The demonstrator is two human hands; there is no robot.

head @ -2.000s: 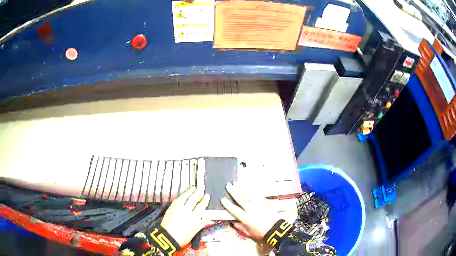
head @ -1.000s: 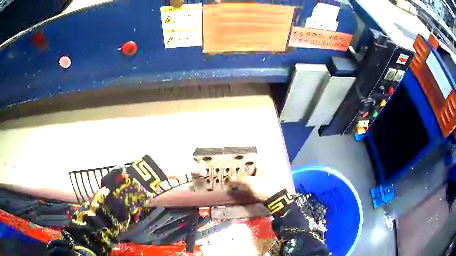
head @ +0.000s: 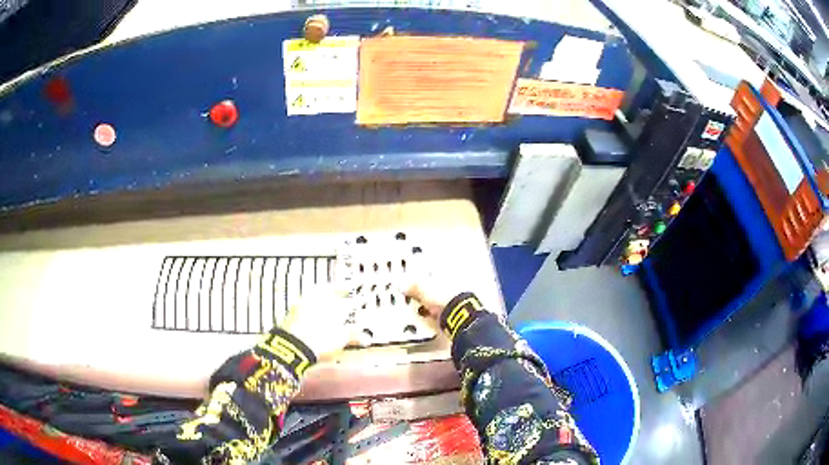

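Observation:
The pale cutting die lies on the cream cutting board, its face with dark holes upward. My left hand holds its left edge and my right hand holds its right edge; bright glare washes out the fingers. The black ladder-like offcut web lies flat to the left, its right end against or under the die. No black sheet shows; what lies under the die is hidden.
Loose cut strips lie along the red-wrapped front ledge. The blue press beam spans behind the board. A blue scrap bin with dark waste stands at the right, below the control box.
My hands have gone from the black sheet to the die. The die, tilted up one second ago, now lies flat against the web. The web looks straighter, and my left hand has moved to the die's edge.

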